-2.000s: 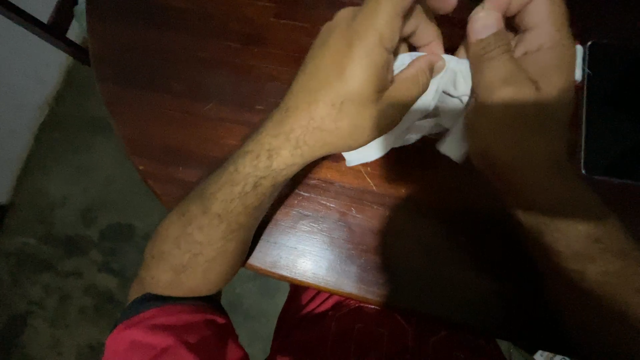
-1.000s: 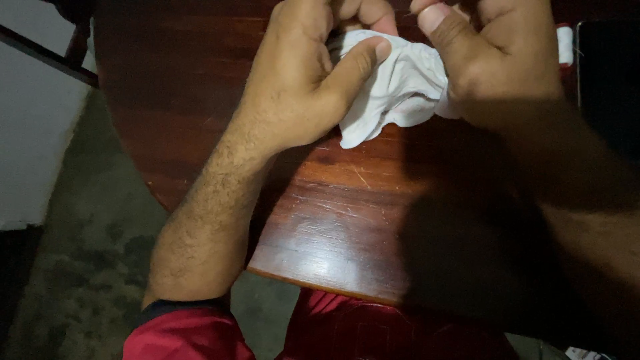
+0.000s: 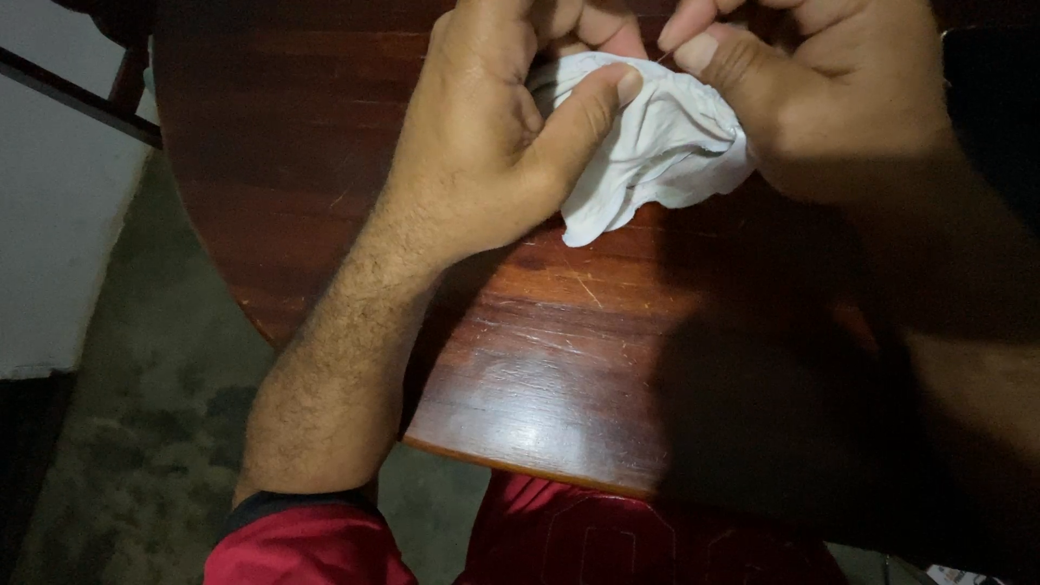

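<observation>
A crumpled piece of white cloth [image 3: 650, 138] hangs just over the dark wooden table, near the top of the view. My left hand [image 3: 512, 122] grips its upper left part, with the thumb pressed on the front of the fabric. At the cloth's top edge, my right hand [image 3: 780, 89] pinches something very thin between thumb and index finger, a needle or thread; which one cannot be told. The right palm's edge lies beside the cloth's right side. Some fingertips of both hands are cut off by the top of the frame.
The round wooden table [image 3: 520, 357] has a curved edge on the left and near my lap. A dark flat object [image 3: 991, 106] lies at the upper right. Part of a wooden chair [image 3: 81, 93] stands at the upper left. My shadow falls over the table's right side.
Compared with two seconds ago, the cloth is spread wider below my left thumb and hangs lower. The white spool-like item seen earlier beside the dark object is out of sight.
</observation>
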